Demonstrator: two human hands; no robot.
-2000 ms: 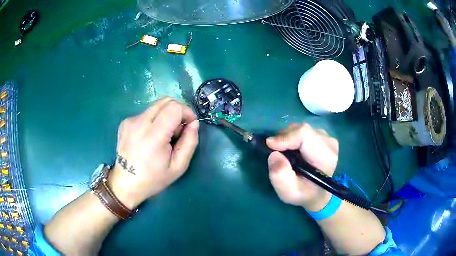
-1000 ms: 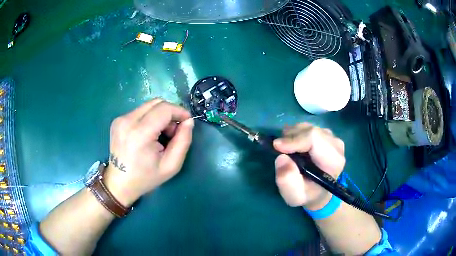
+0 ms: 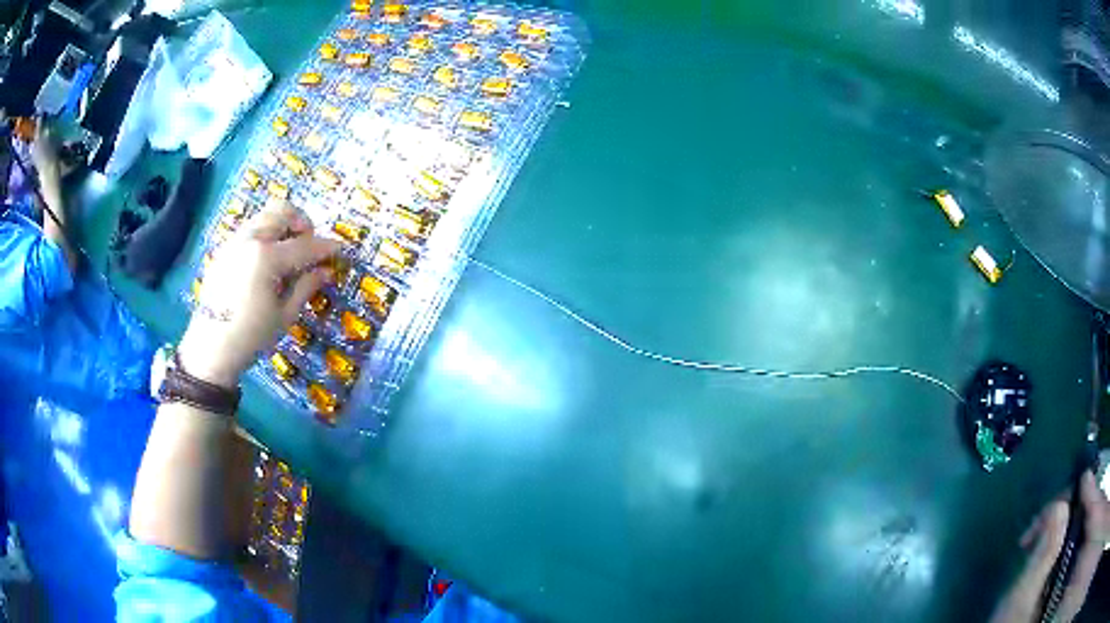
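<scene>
My left hand [image 3: 262, 280], with the brown watch strap, is over the clear battery tray [image 3: 493, 189] with rows of orange cells. Its fingertips are bent close together at the cells; whether they grip one cannot be told. My right hand [image 3: 1037, 562] is cut off by the lower right edge and holds the black soldering iron [image 3: 1071, 542], whose tip is hard to make out. The round black device [image 3: 1008, 399] lies on the green mat above it, with its green circuit board [image 3: 990, 447] at the near edge. Solder wire [image 3: 694, 363] runs loose from the tray to the device.
Two loose batteries, one [image 3: 949, 208] and another [image 3: 985, 263], lie beyond the device. The clear hood [image 3: 1053, 183] is at the right edge. A white plastic bag [image 3: 213, 85] and a dark object [image 3: 168, 229] lie left of the tray. Another person's blue sleeve [image 3: 43, 262] is far left.
The view has swung left. My left hand has left the device and moved to the battery tray, letting go of the solder wire. The iron is away from the board, still in my right hand.
</scene>
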